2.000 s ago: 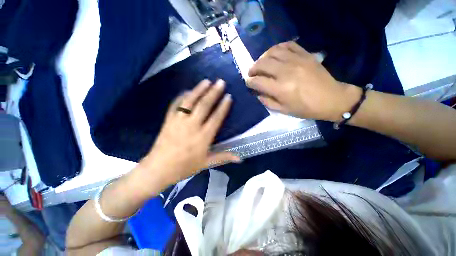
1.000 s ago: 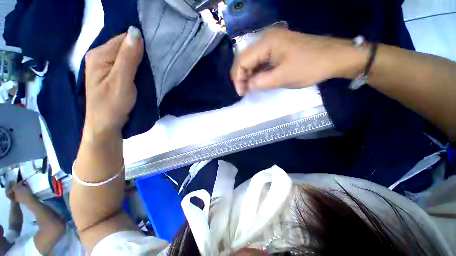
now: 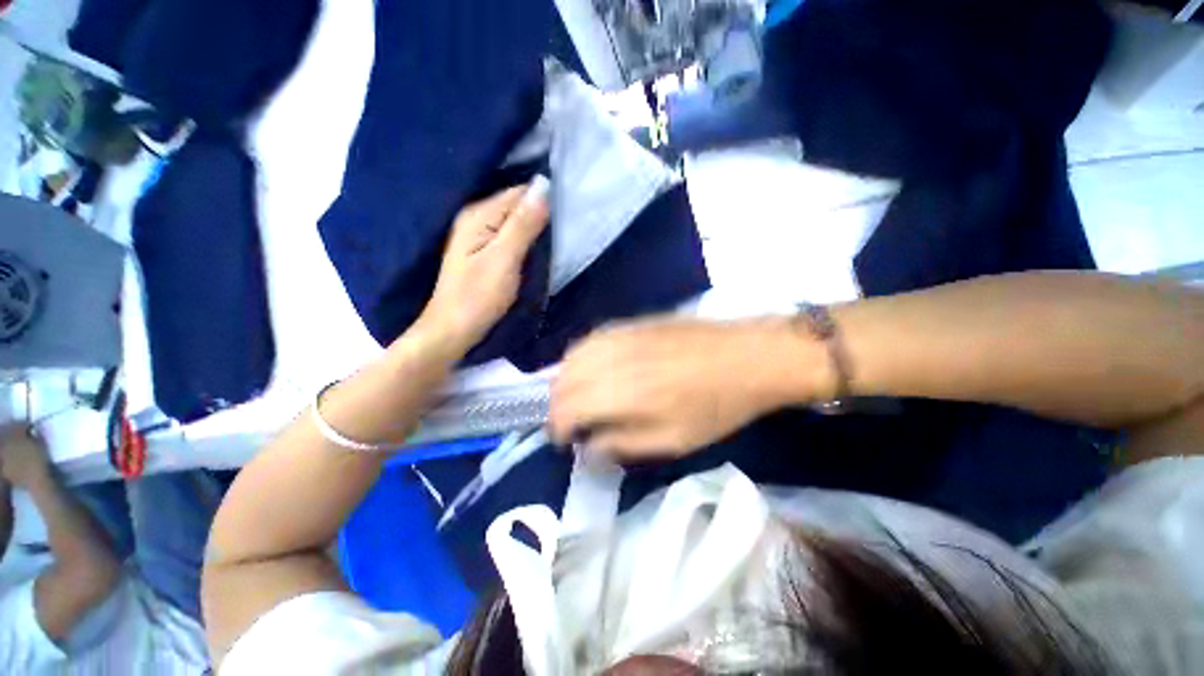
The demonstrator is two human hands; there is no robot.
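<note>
A navy fabric panel lies on the white table, with a pale grey lining piece turned up on it left of the presser foot. My left hand is at the panel beside the lining, thumb up, gripping the navy cloth at its fold. My right hand is over the table's near edge, left of the white table gap, blurred and with curled fingers. Whether it holds cloth is hidden. The sewing machine head and its blue-grey cylindrical attachment are at the top.
Navy fabric hangs at left and lies at right. A ruler strip runs along the near edge. A red-handled tool is at the left table edge. A blue thing is below. Another person's arm shows lower left.
My left hand has moved right with the raised cloth, which lies lower now. My right hand has moved from beside the machine down to the table's near edge. More white table shows right of the foot.
</note>
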